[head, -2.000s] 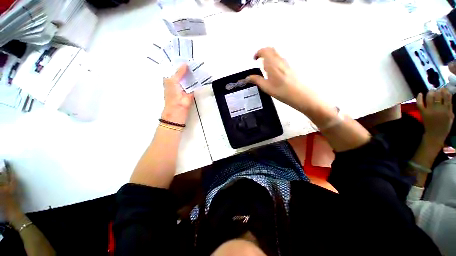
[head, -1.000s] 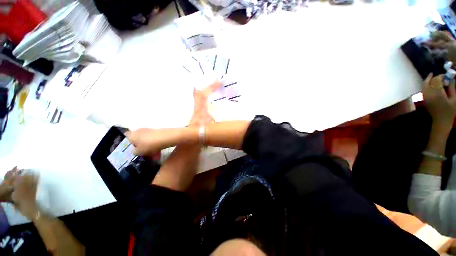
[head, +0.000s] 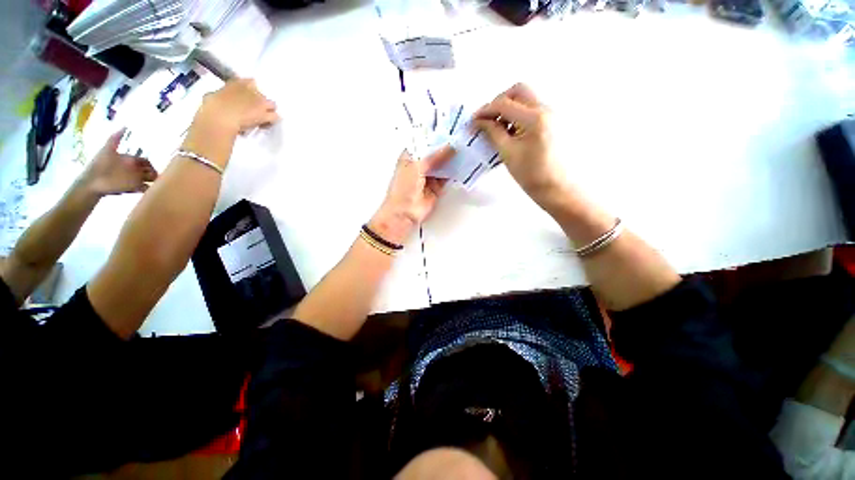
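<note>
My left hand (head: 412, 187) holds a fan of white instruction cards (head: 455, 161) with dark lines, above the long white table. My right hand (head: 521, 131) has its thumb and fingers pinched on a card at the fan's right side. A black box (head: 216, 295) lies to the left of my left forearm, near the table's front edge. A white card (head: 246, 253) lies in it, with a small greyish bagged accessory (head: 240, 228) above the card. The box's lower part is dark and its content cannot be told.
At left another person's hands (head: 234, 111) reach over the table (head: 356, 187) toward printed sheets. White paper stacks (head: 141, 28) stand at far left. Spare cards (head: 422, 52) lie at far centre. Silvery bagged parts are at the far edge. A black box (head: 839, 169) is cut off at right.
The black box went from in front of me to my left, and my right hand has come back to the card fan. The person at left now reaches farther over the table.
</note>
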